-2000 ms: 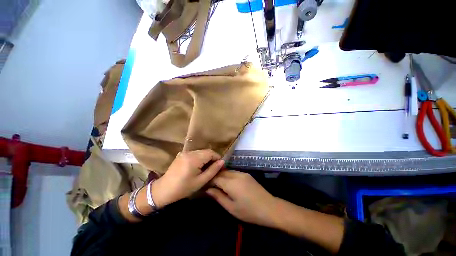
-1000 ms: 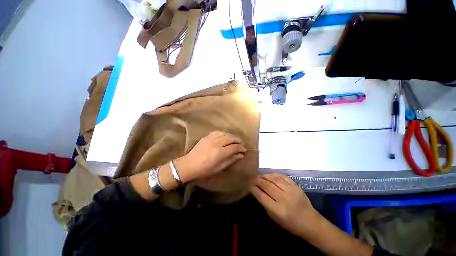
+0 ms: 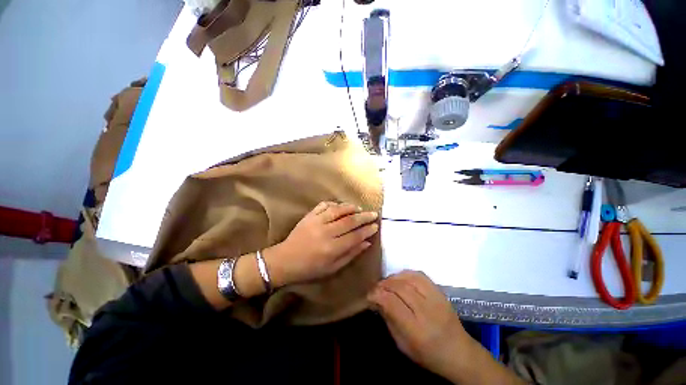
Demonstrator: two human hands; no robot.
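A tan-khaki garment piece (image 3: 248, 195) lies puffed and folded on the white machine table, its upper right corner at the lit presser foot and needle (image 3: 374, 144). My left hand (image 3: 327, 239) lies flat on the cloth near its right edge, fingers pointing right. My right hand (image 3: 415, 310) pinches the lower right end of the same edge at the table's front. The edge runs nearly straight from the needle to my right fingers. The fingertips of my right hand are partly hidden.
Thread snips (image 3: 500, 177), a pen (image 3: 582, 229) and scissors (image 3: 618, 256) lie right of the needle. A dark smartphone (image 3: 602, 131) is by the machine head. Cut strips (image 3: 259, 71) lie at the far left. A blue bin (image 3: 493, 340) with khaki cloth is lower right.
Since the first frame, my left hand moved up onto the cloth and my right hand moved right along its edge. The edge straightened from a slant. The camera view has also shifted.
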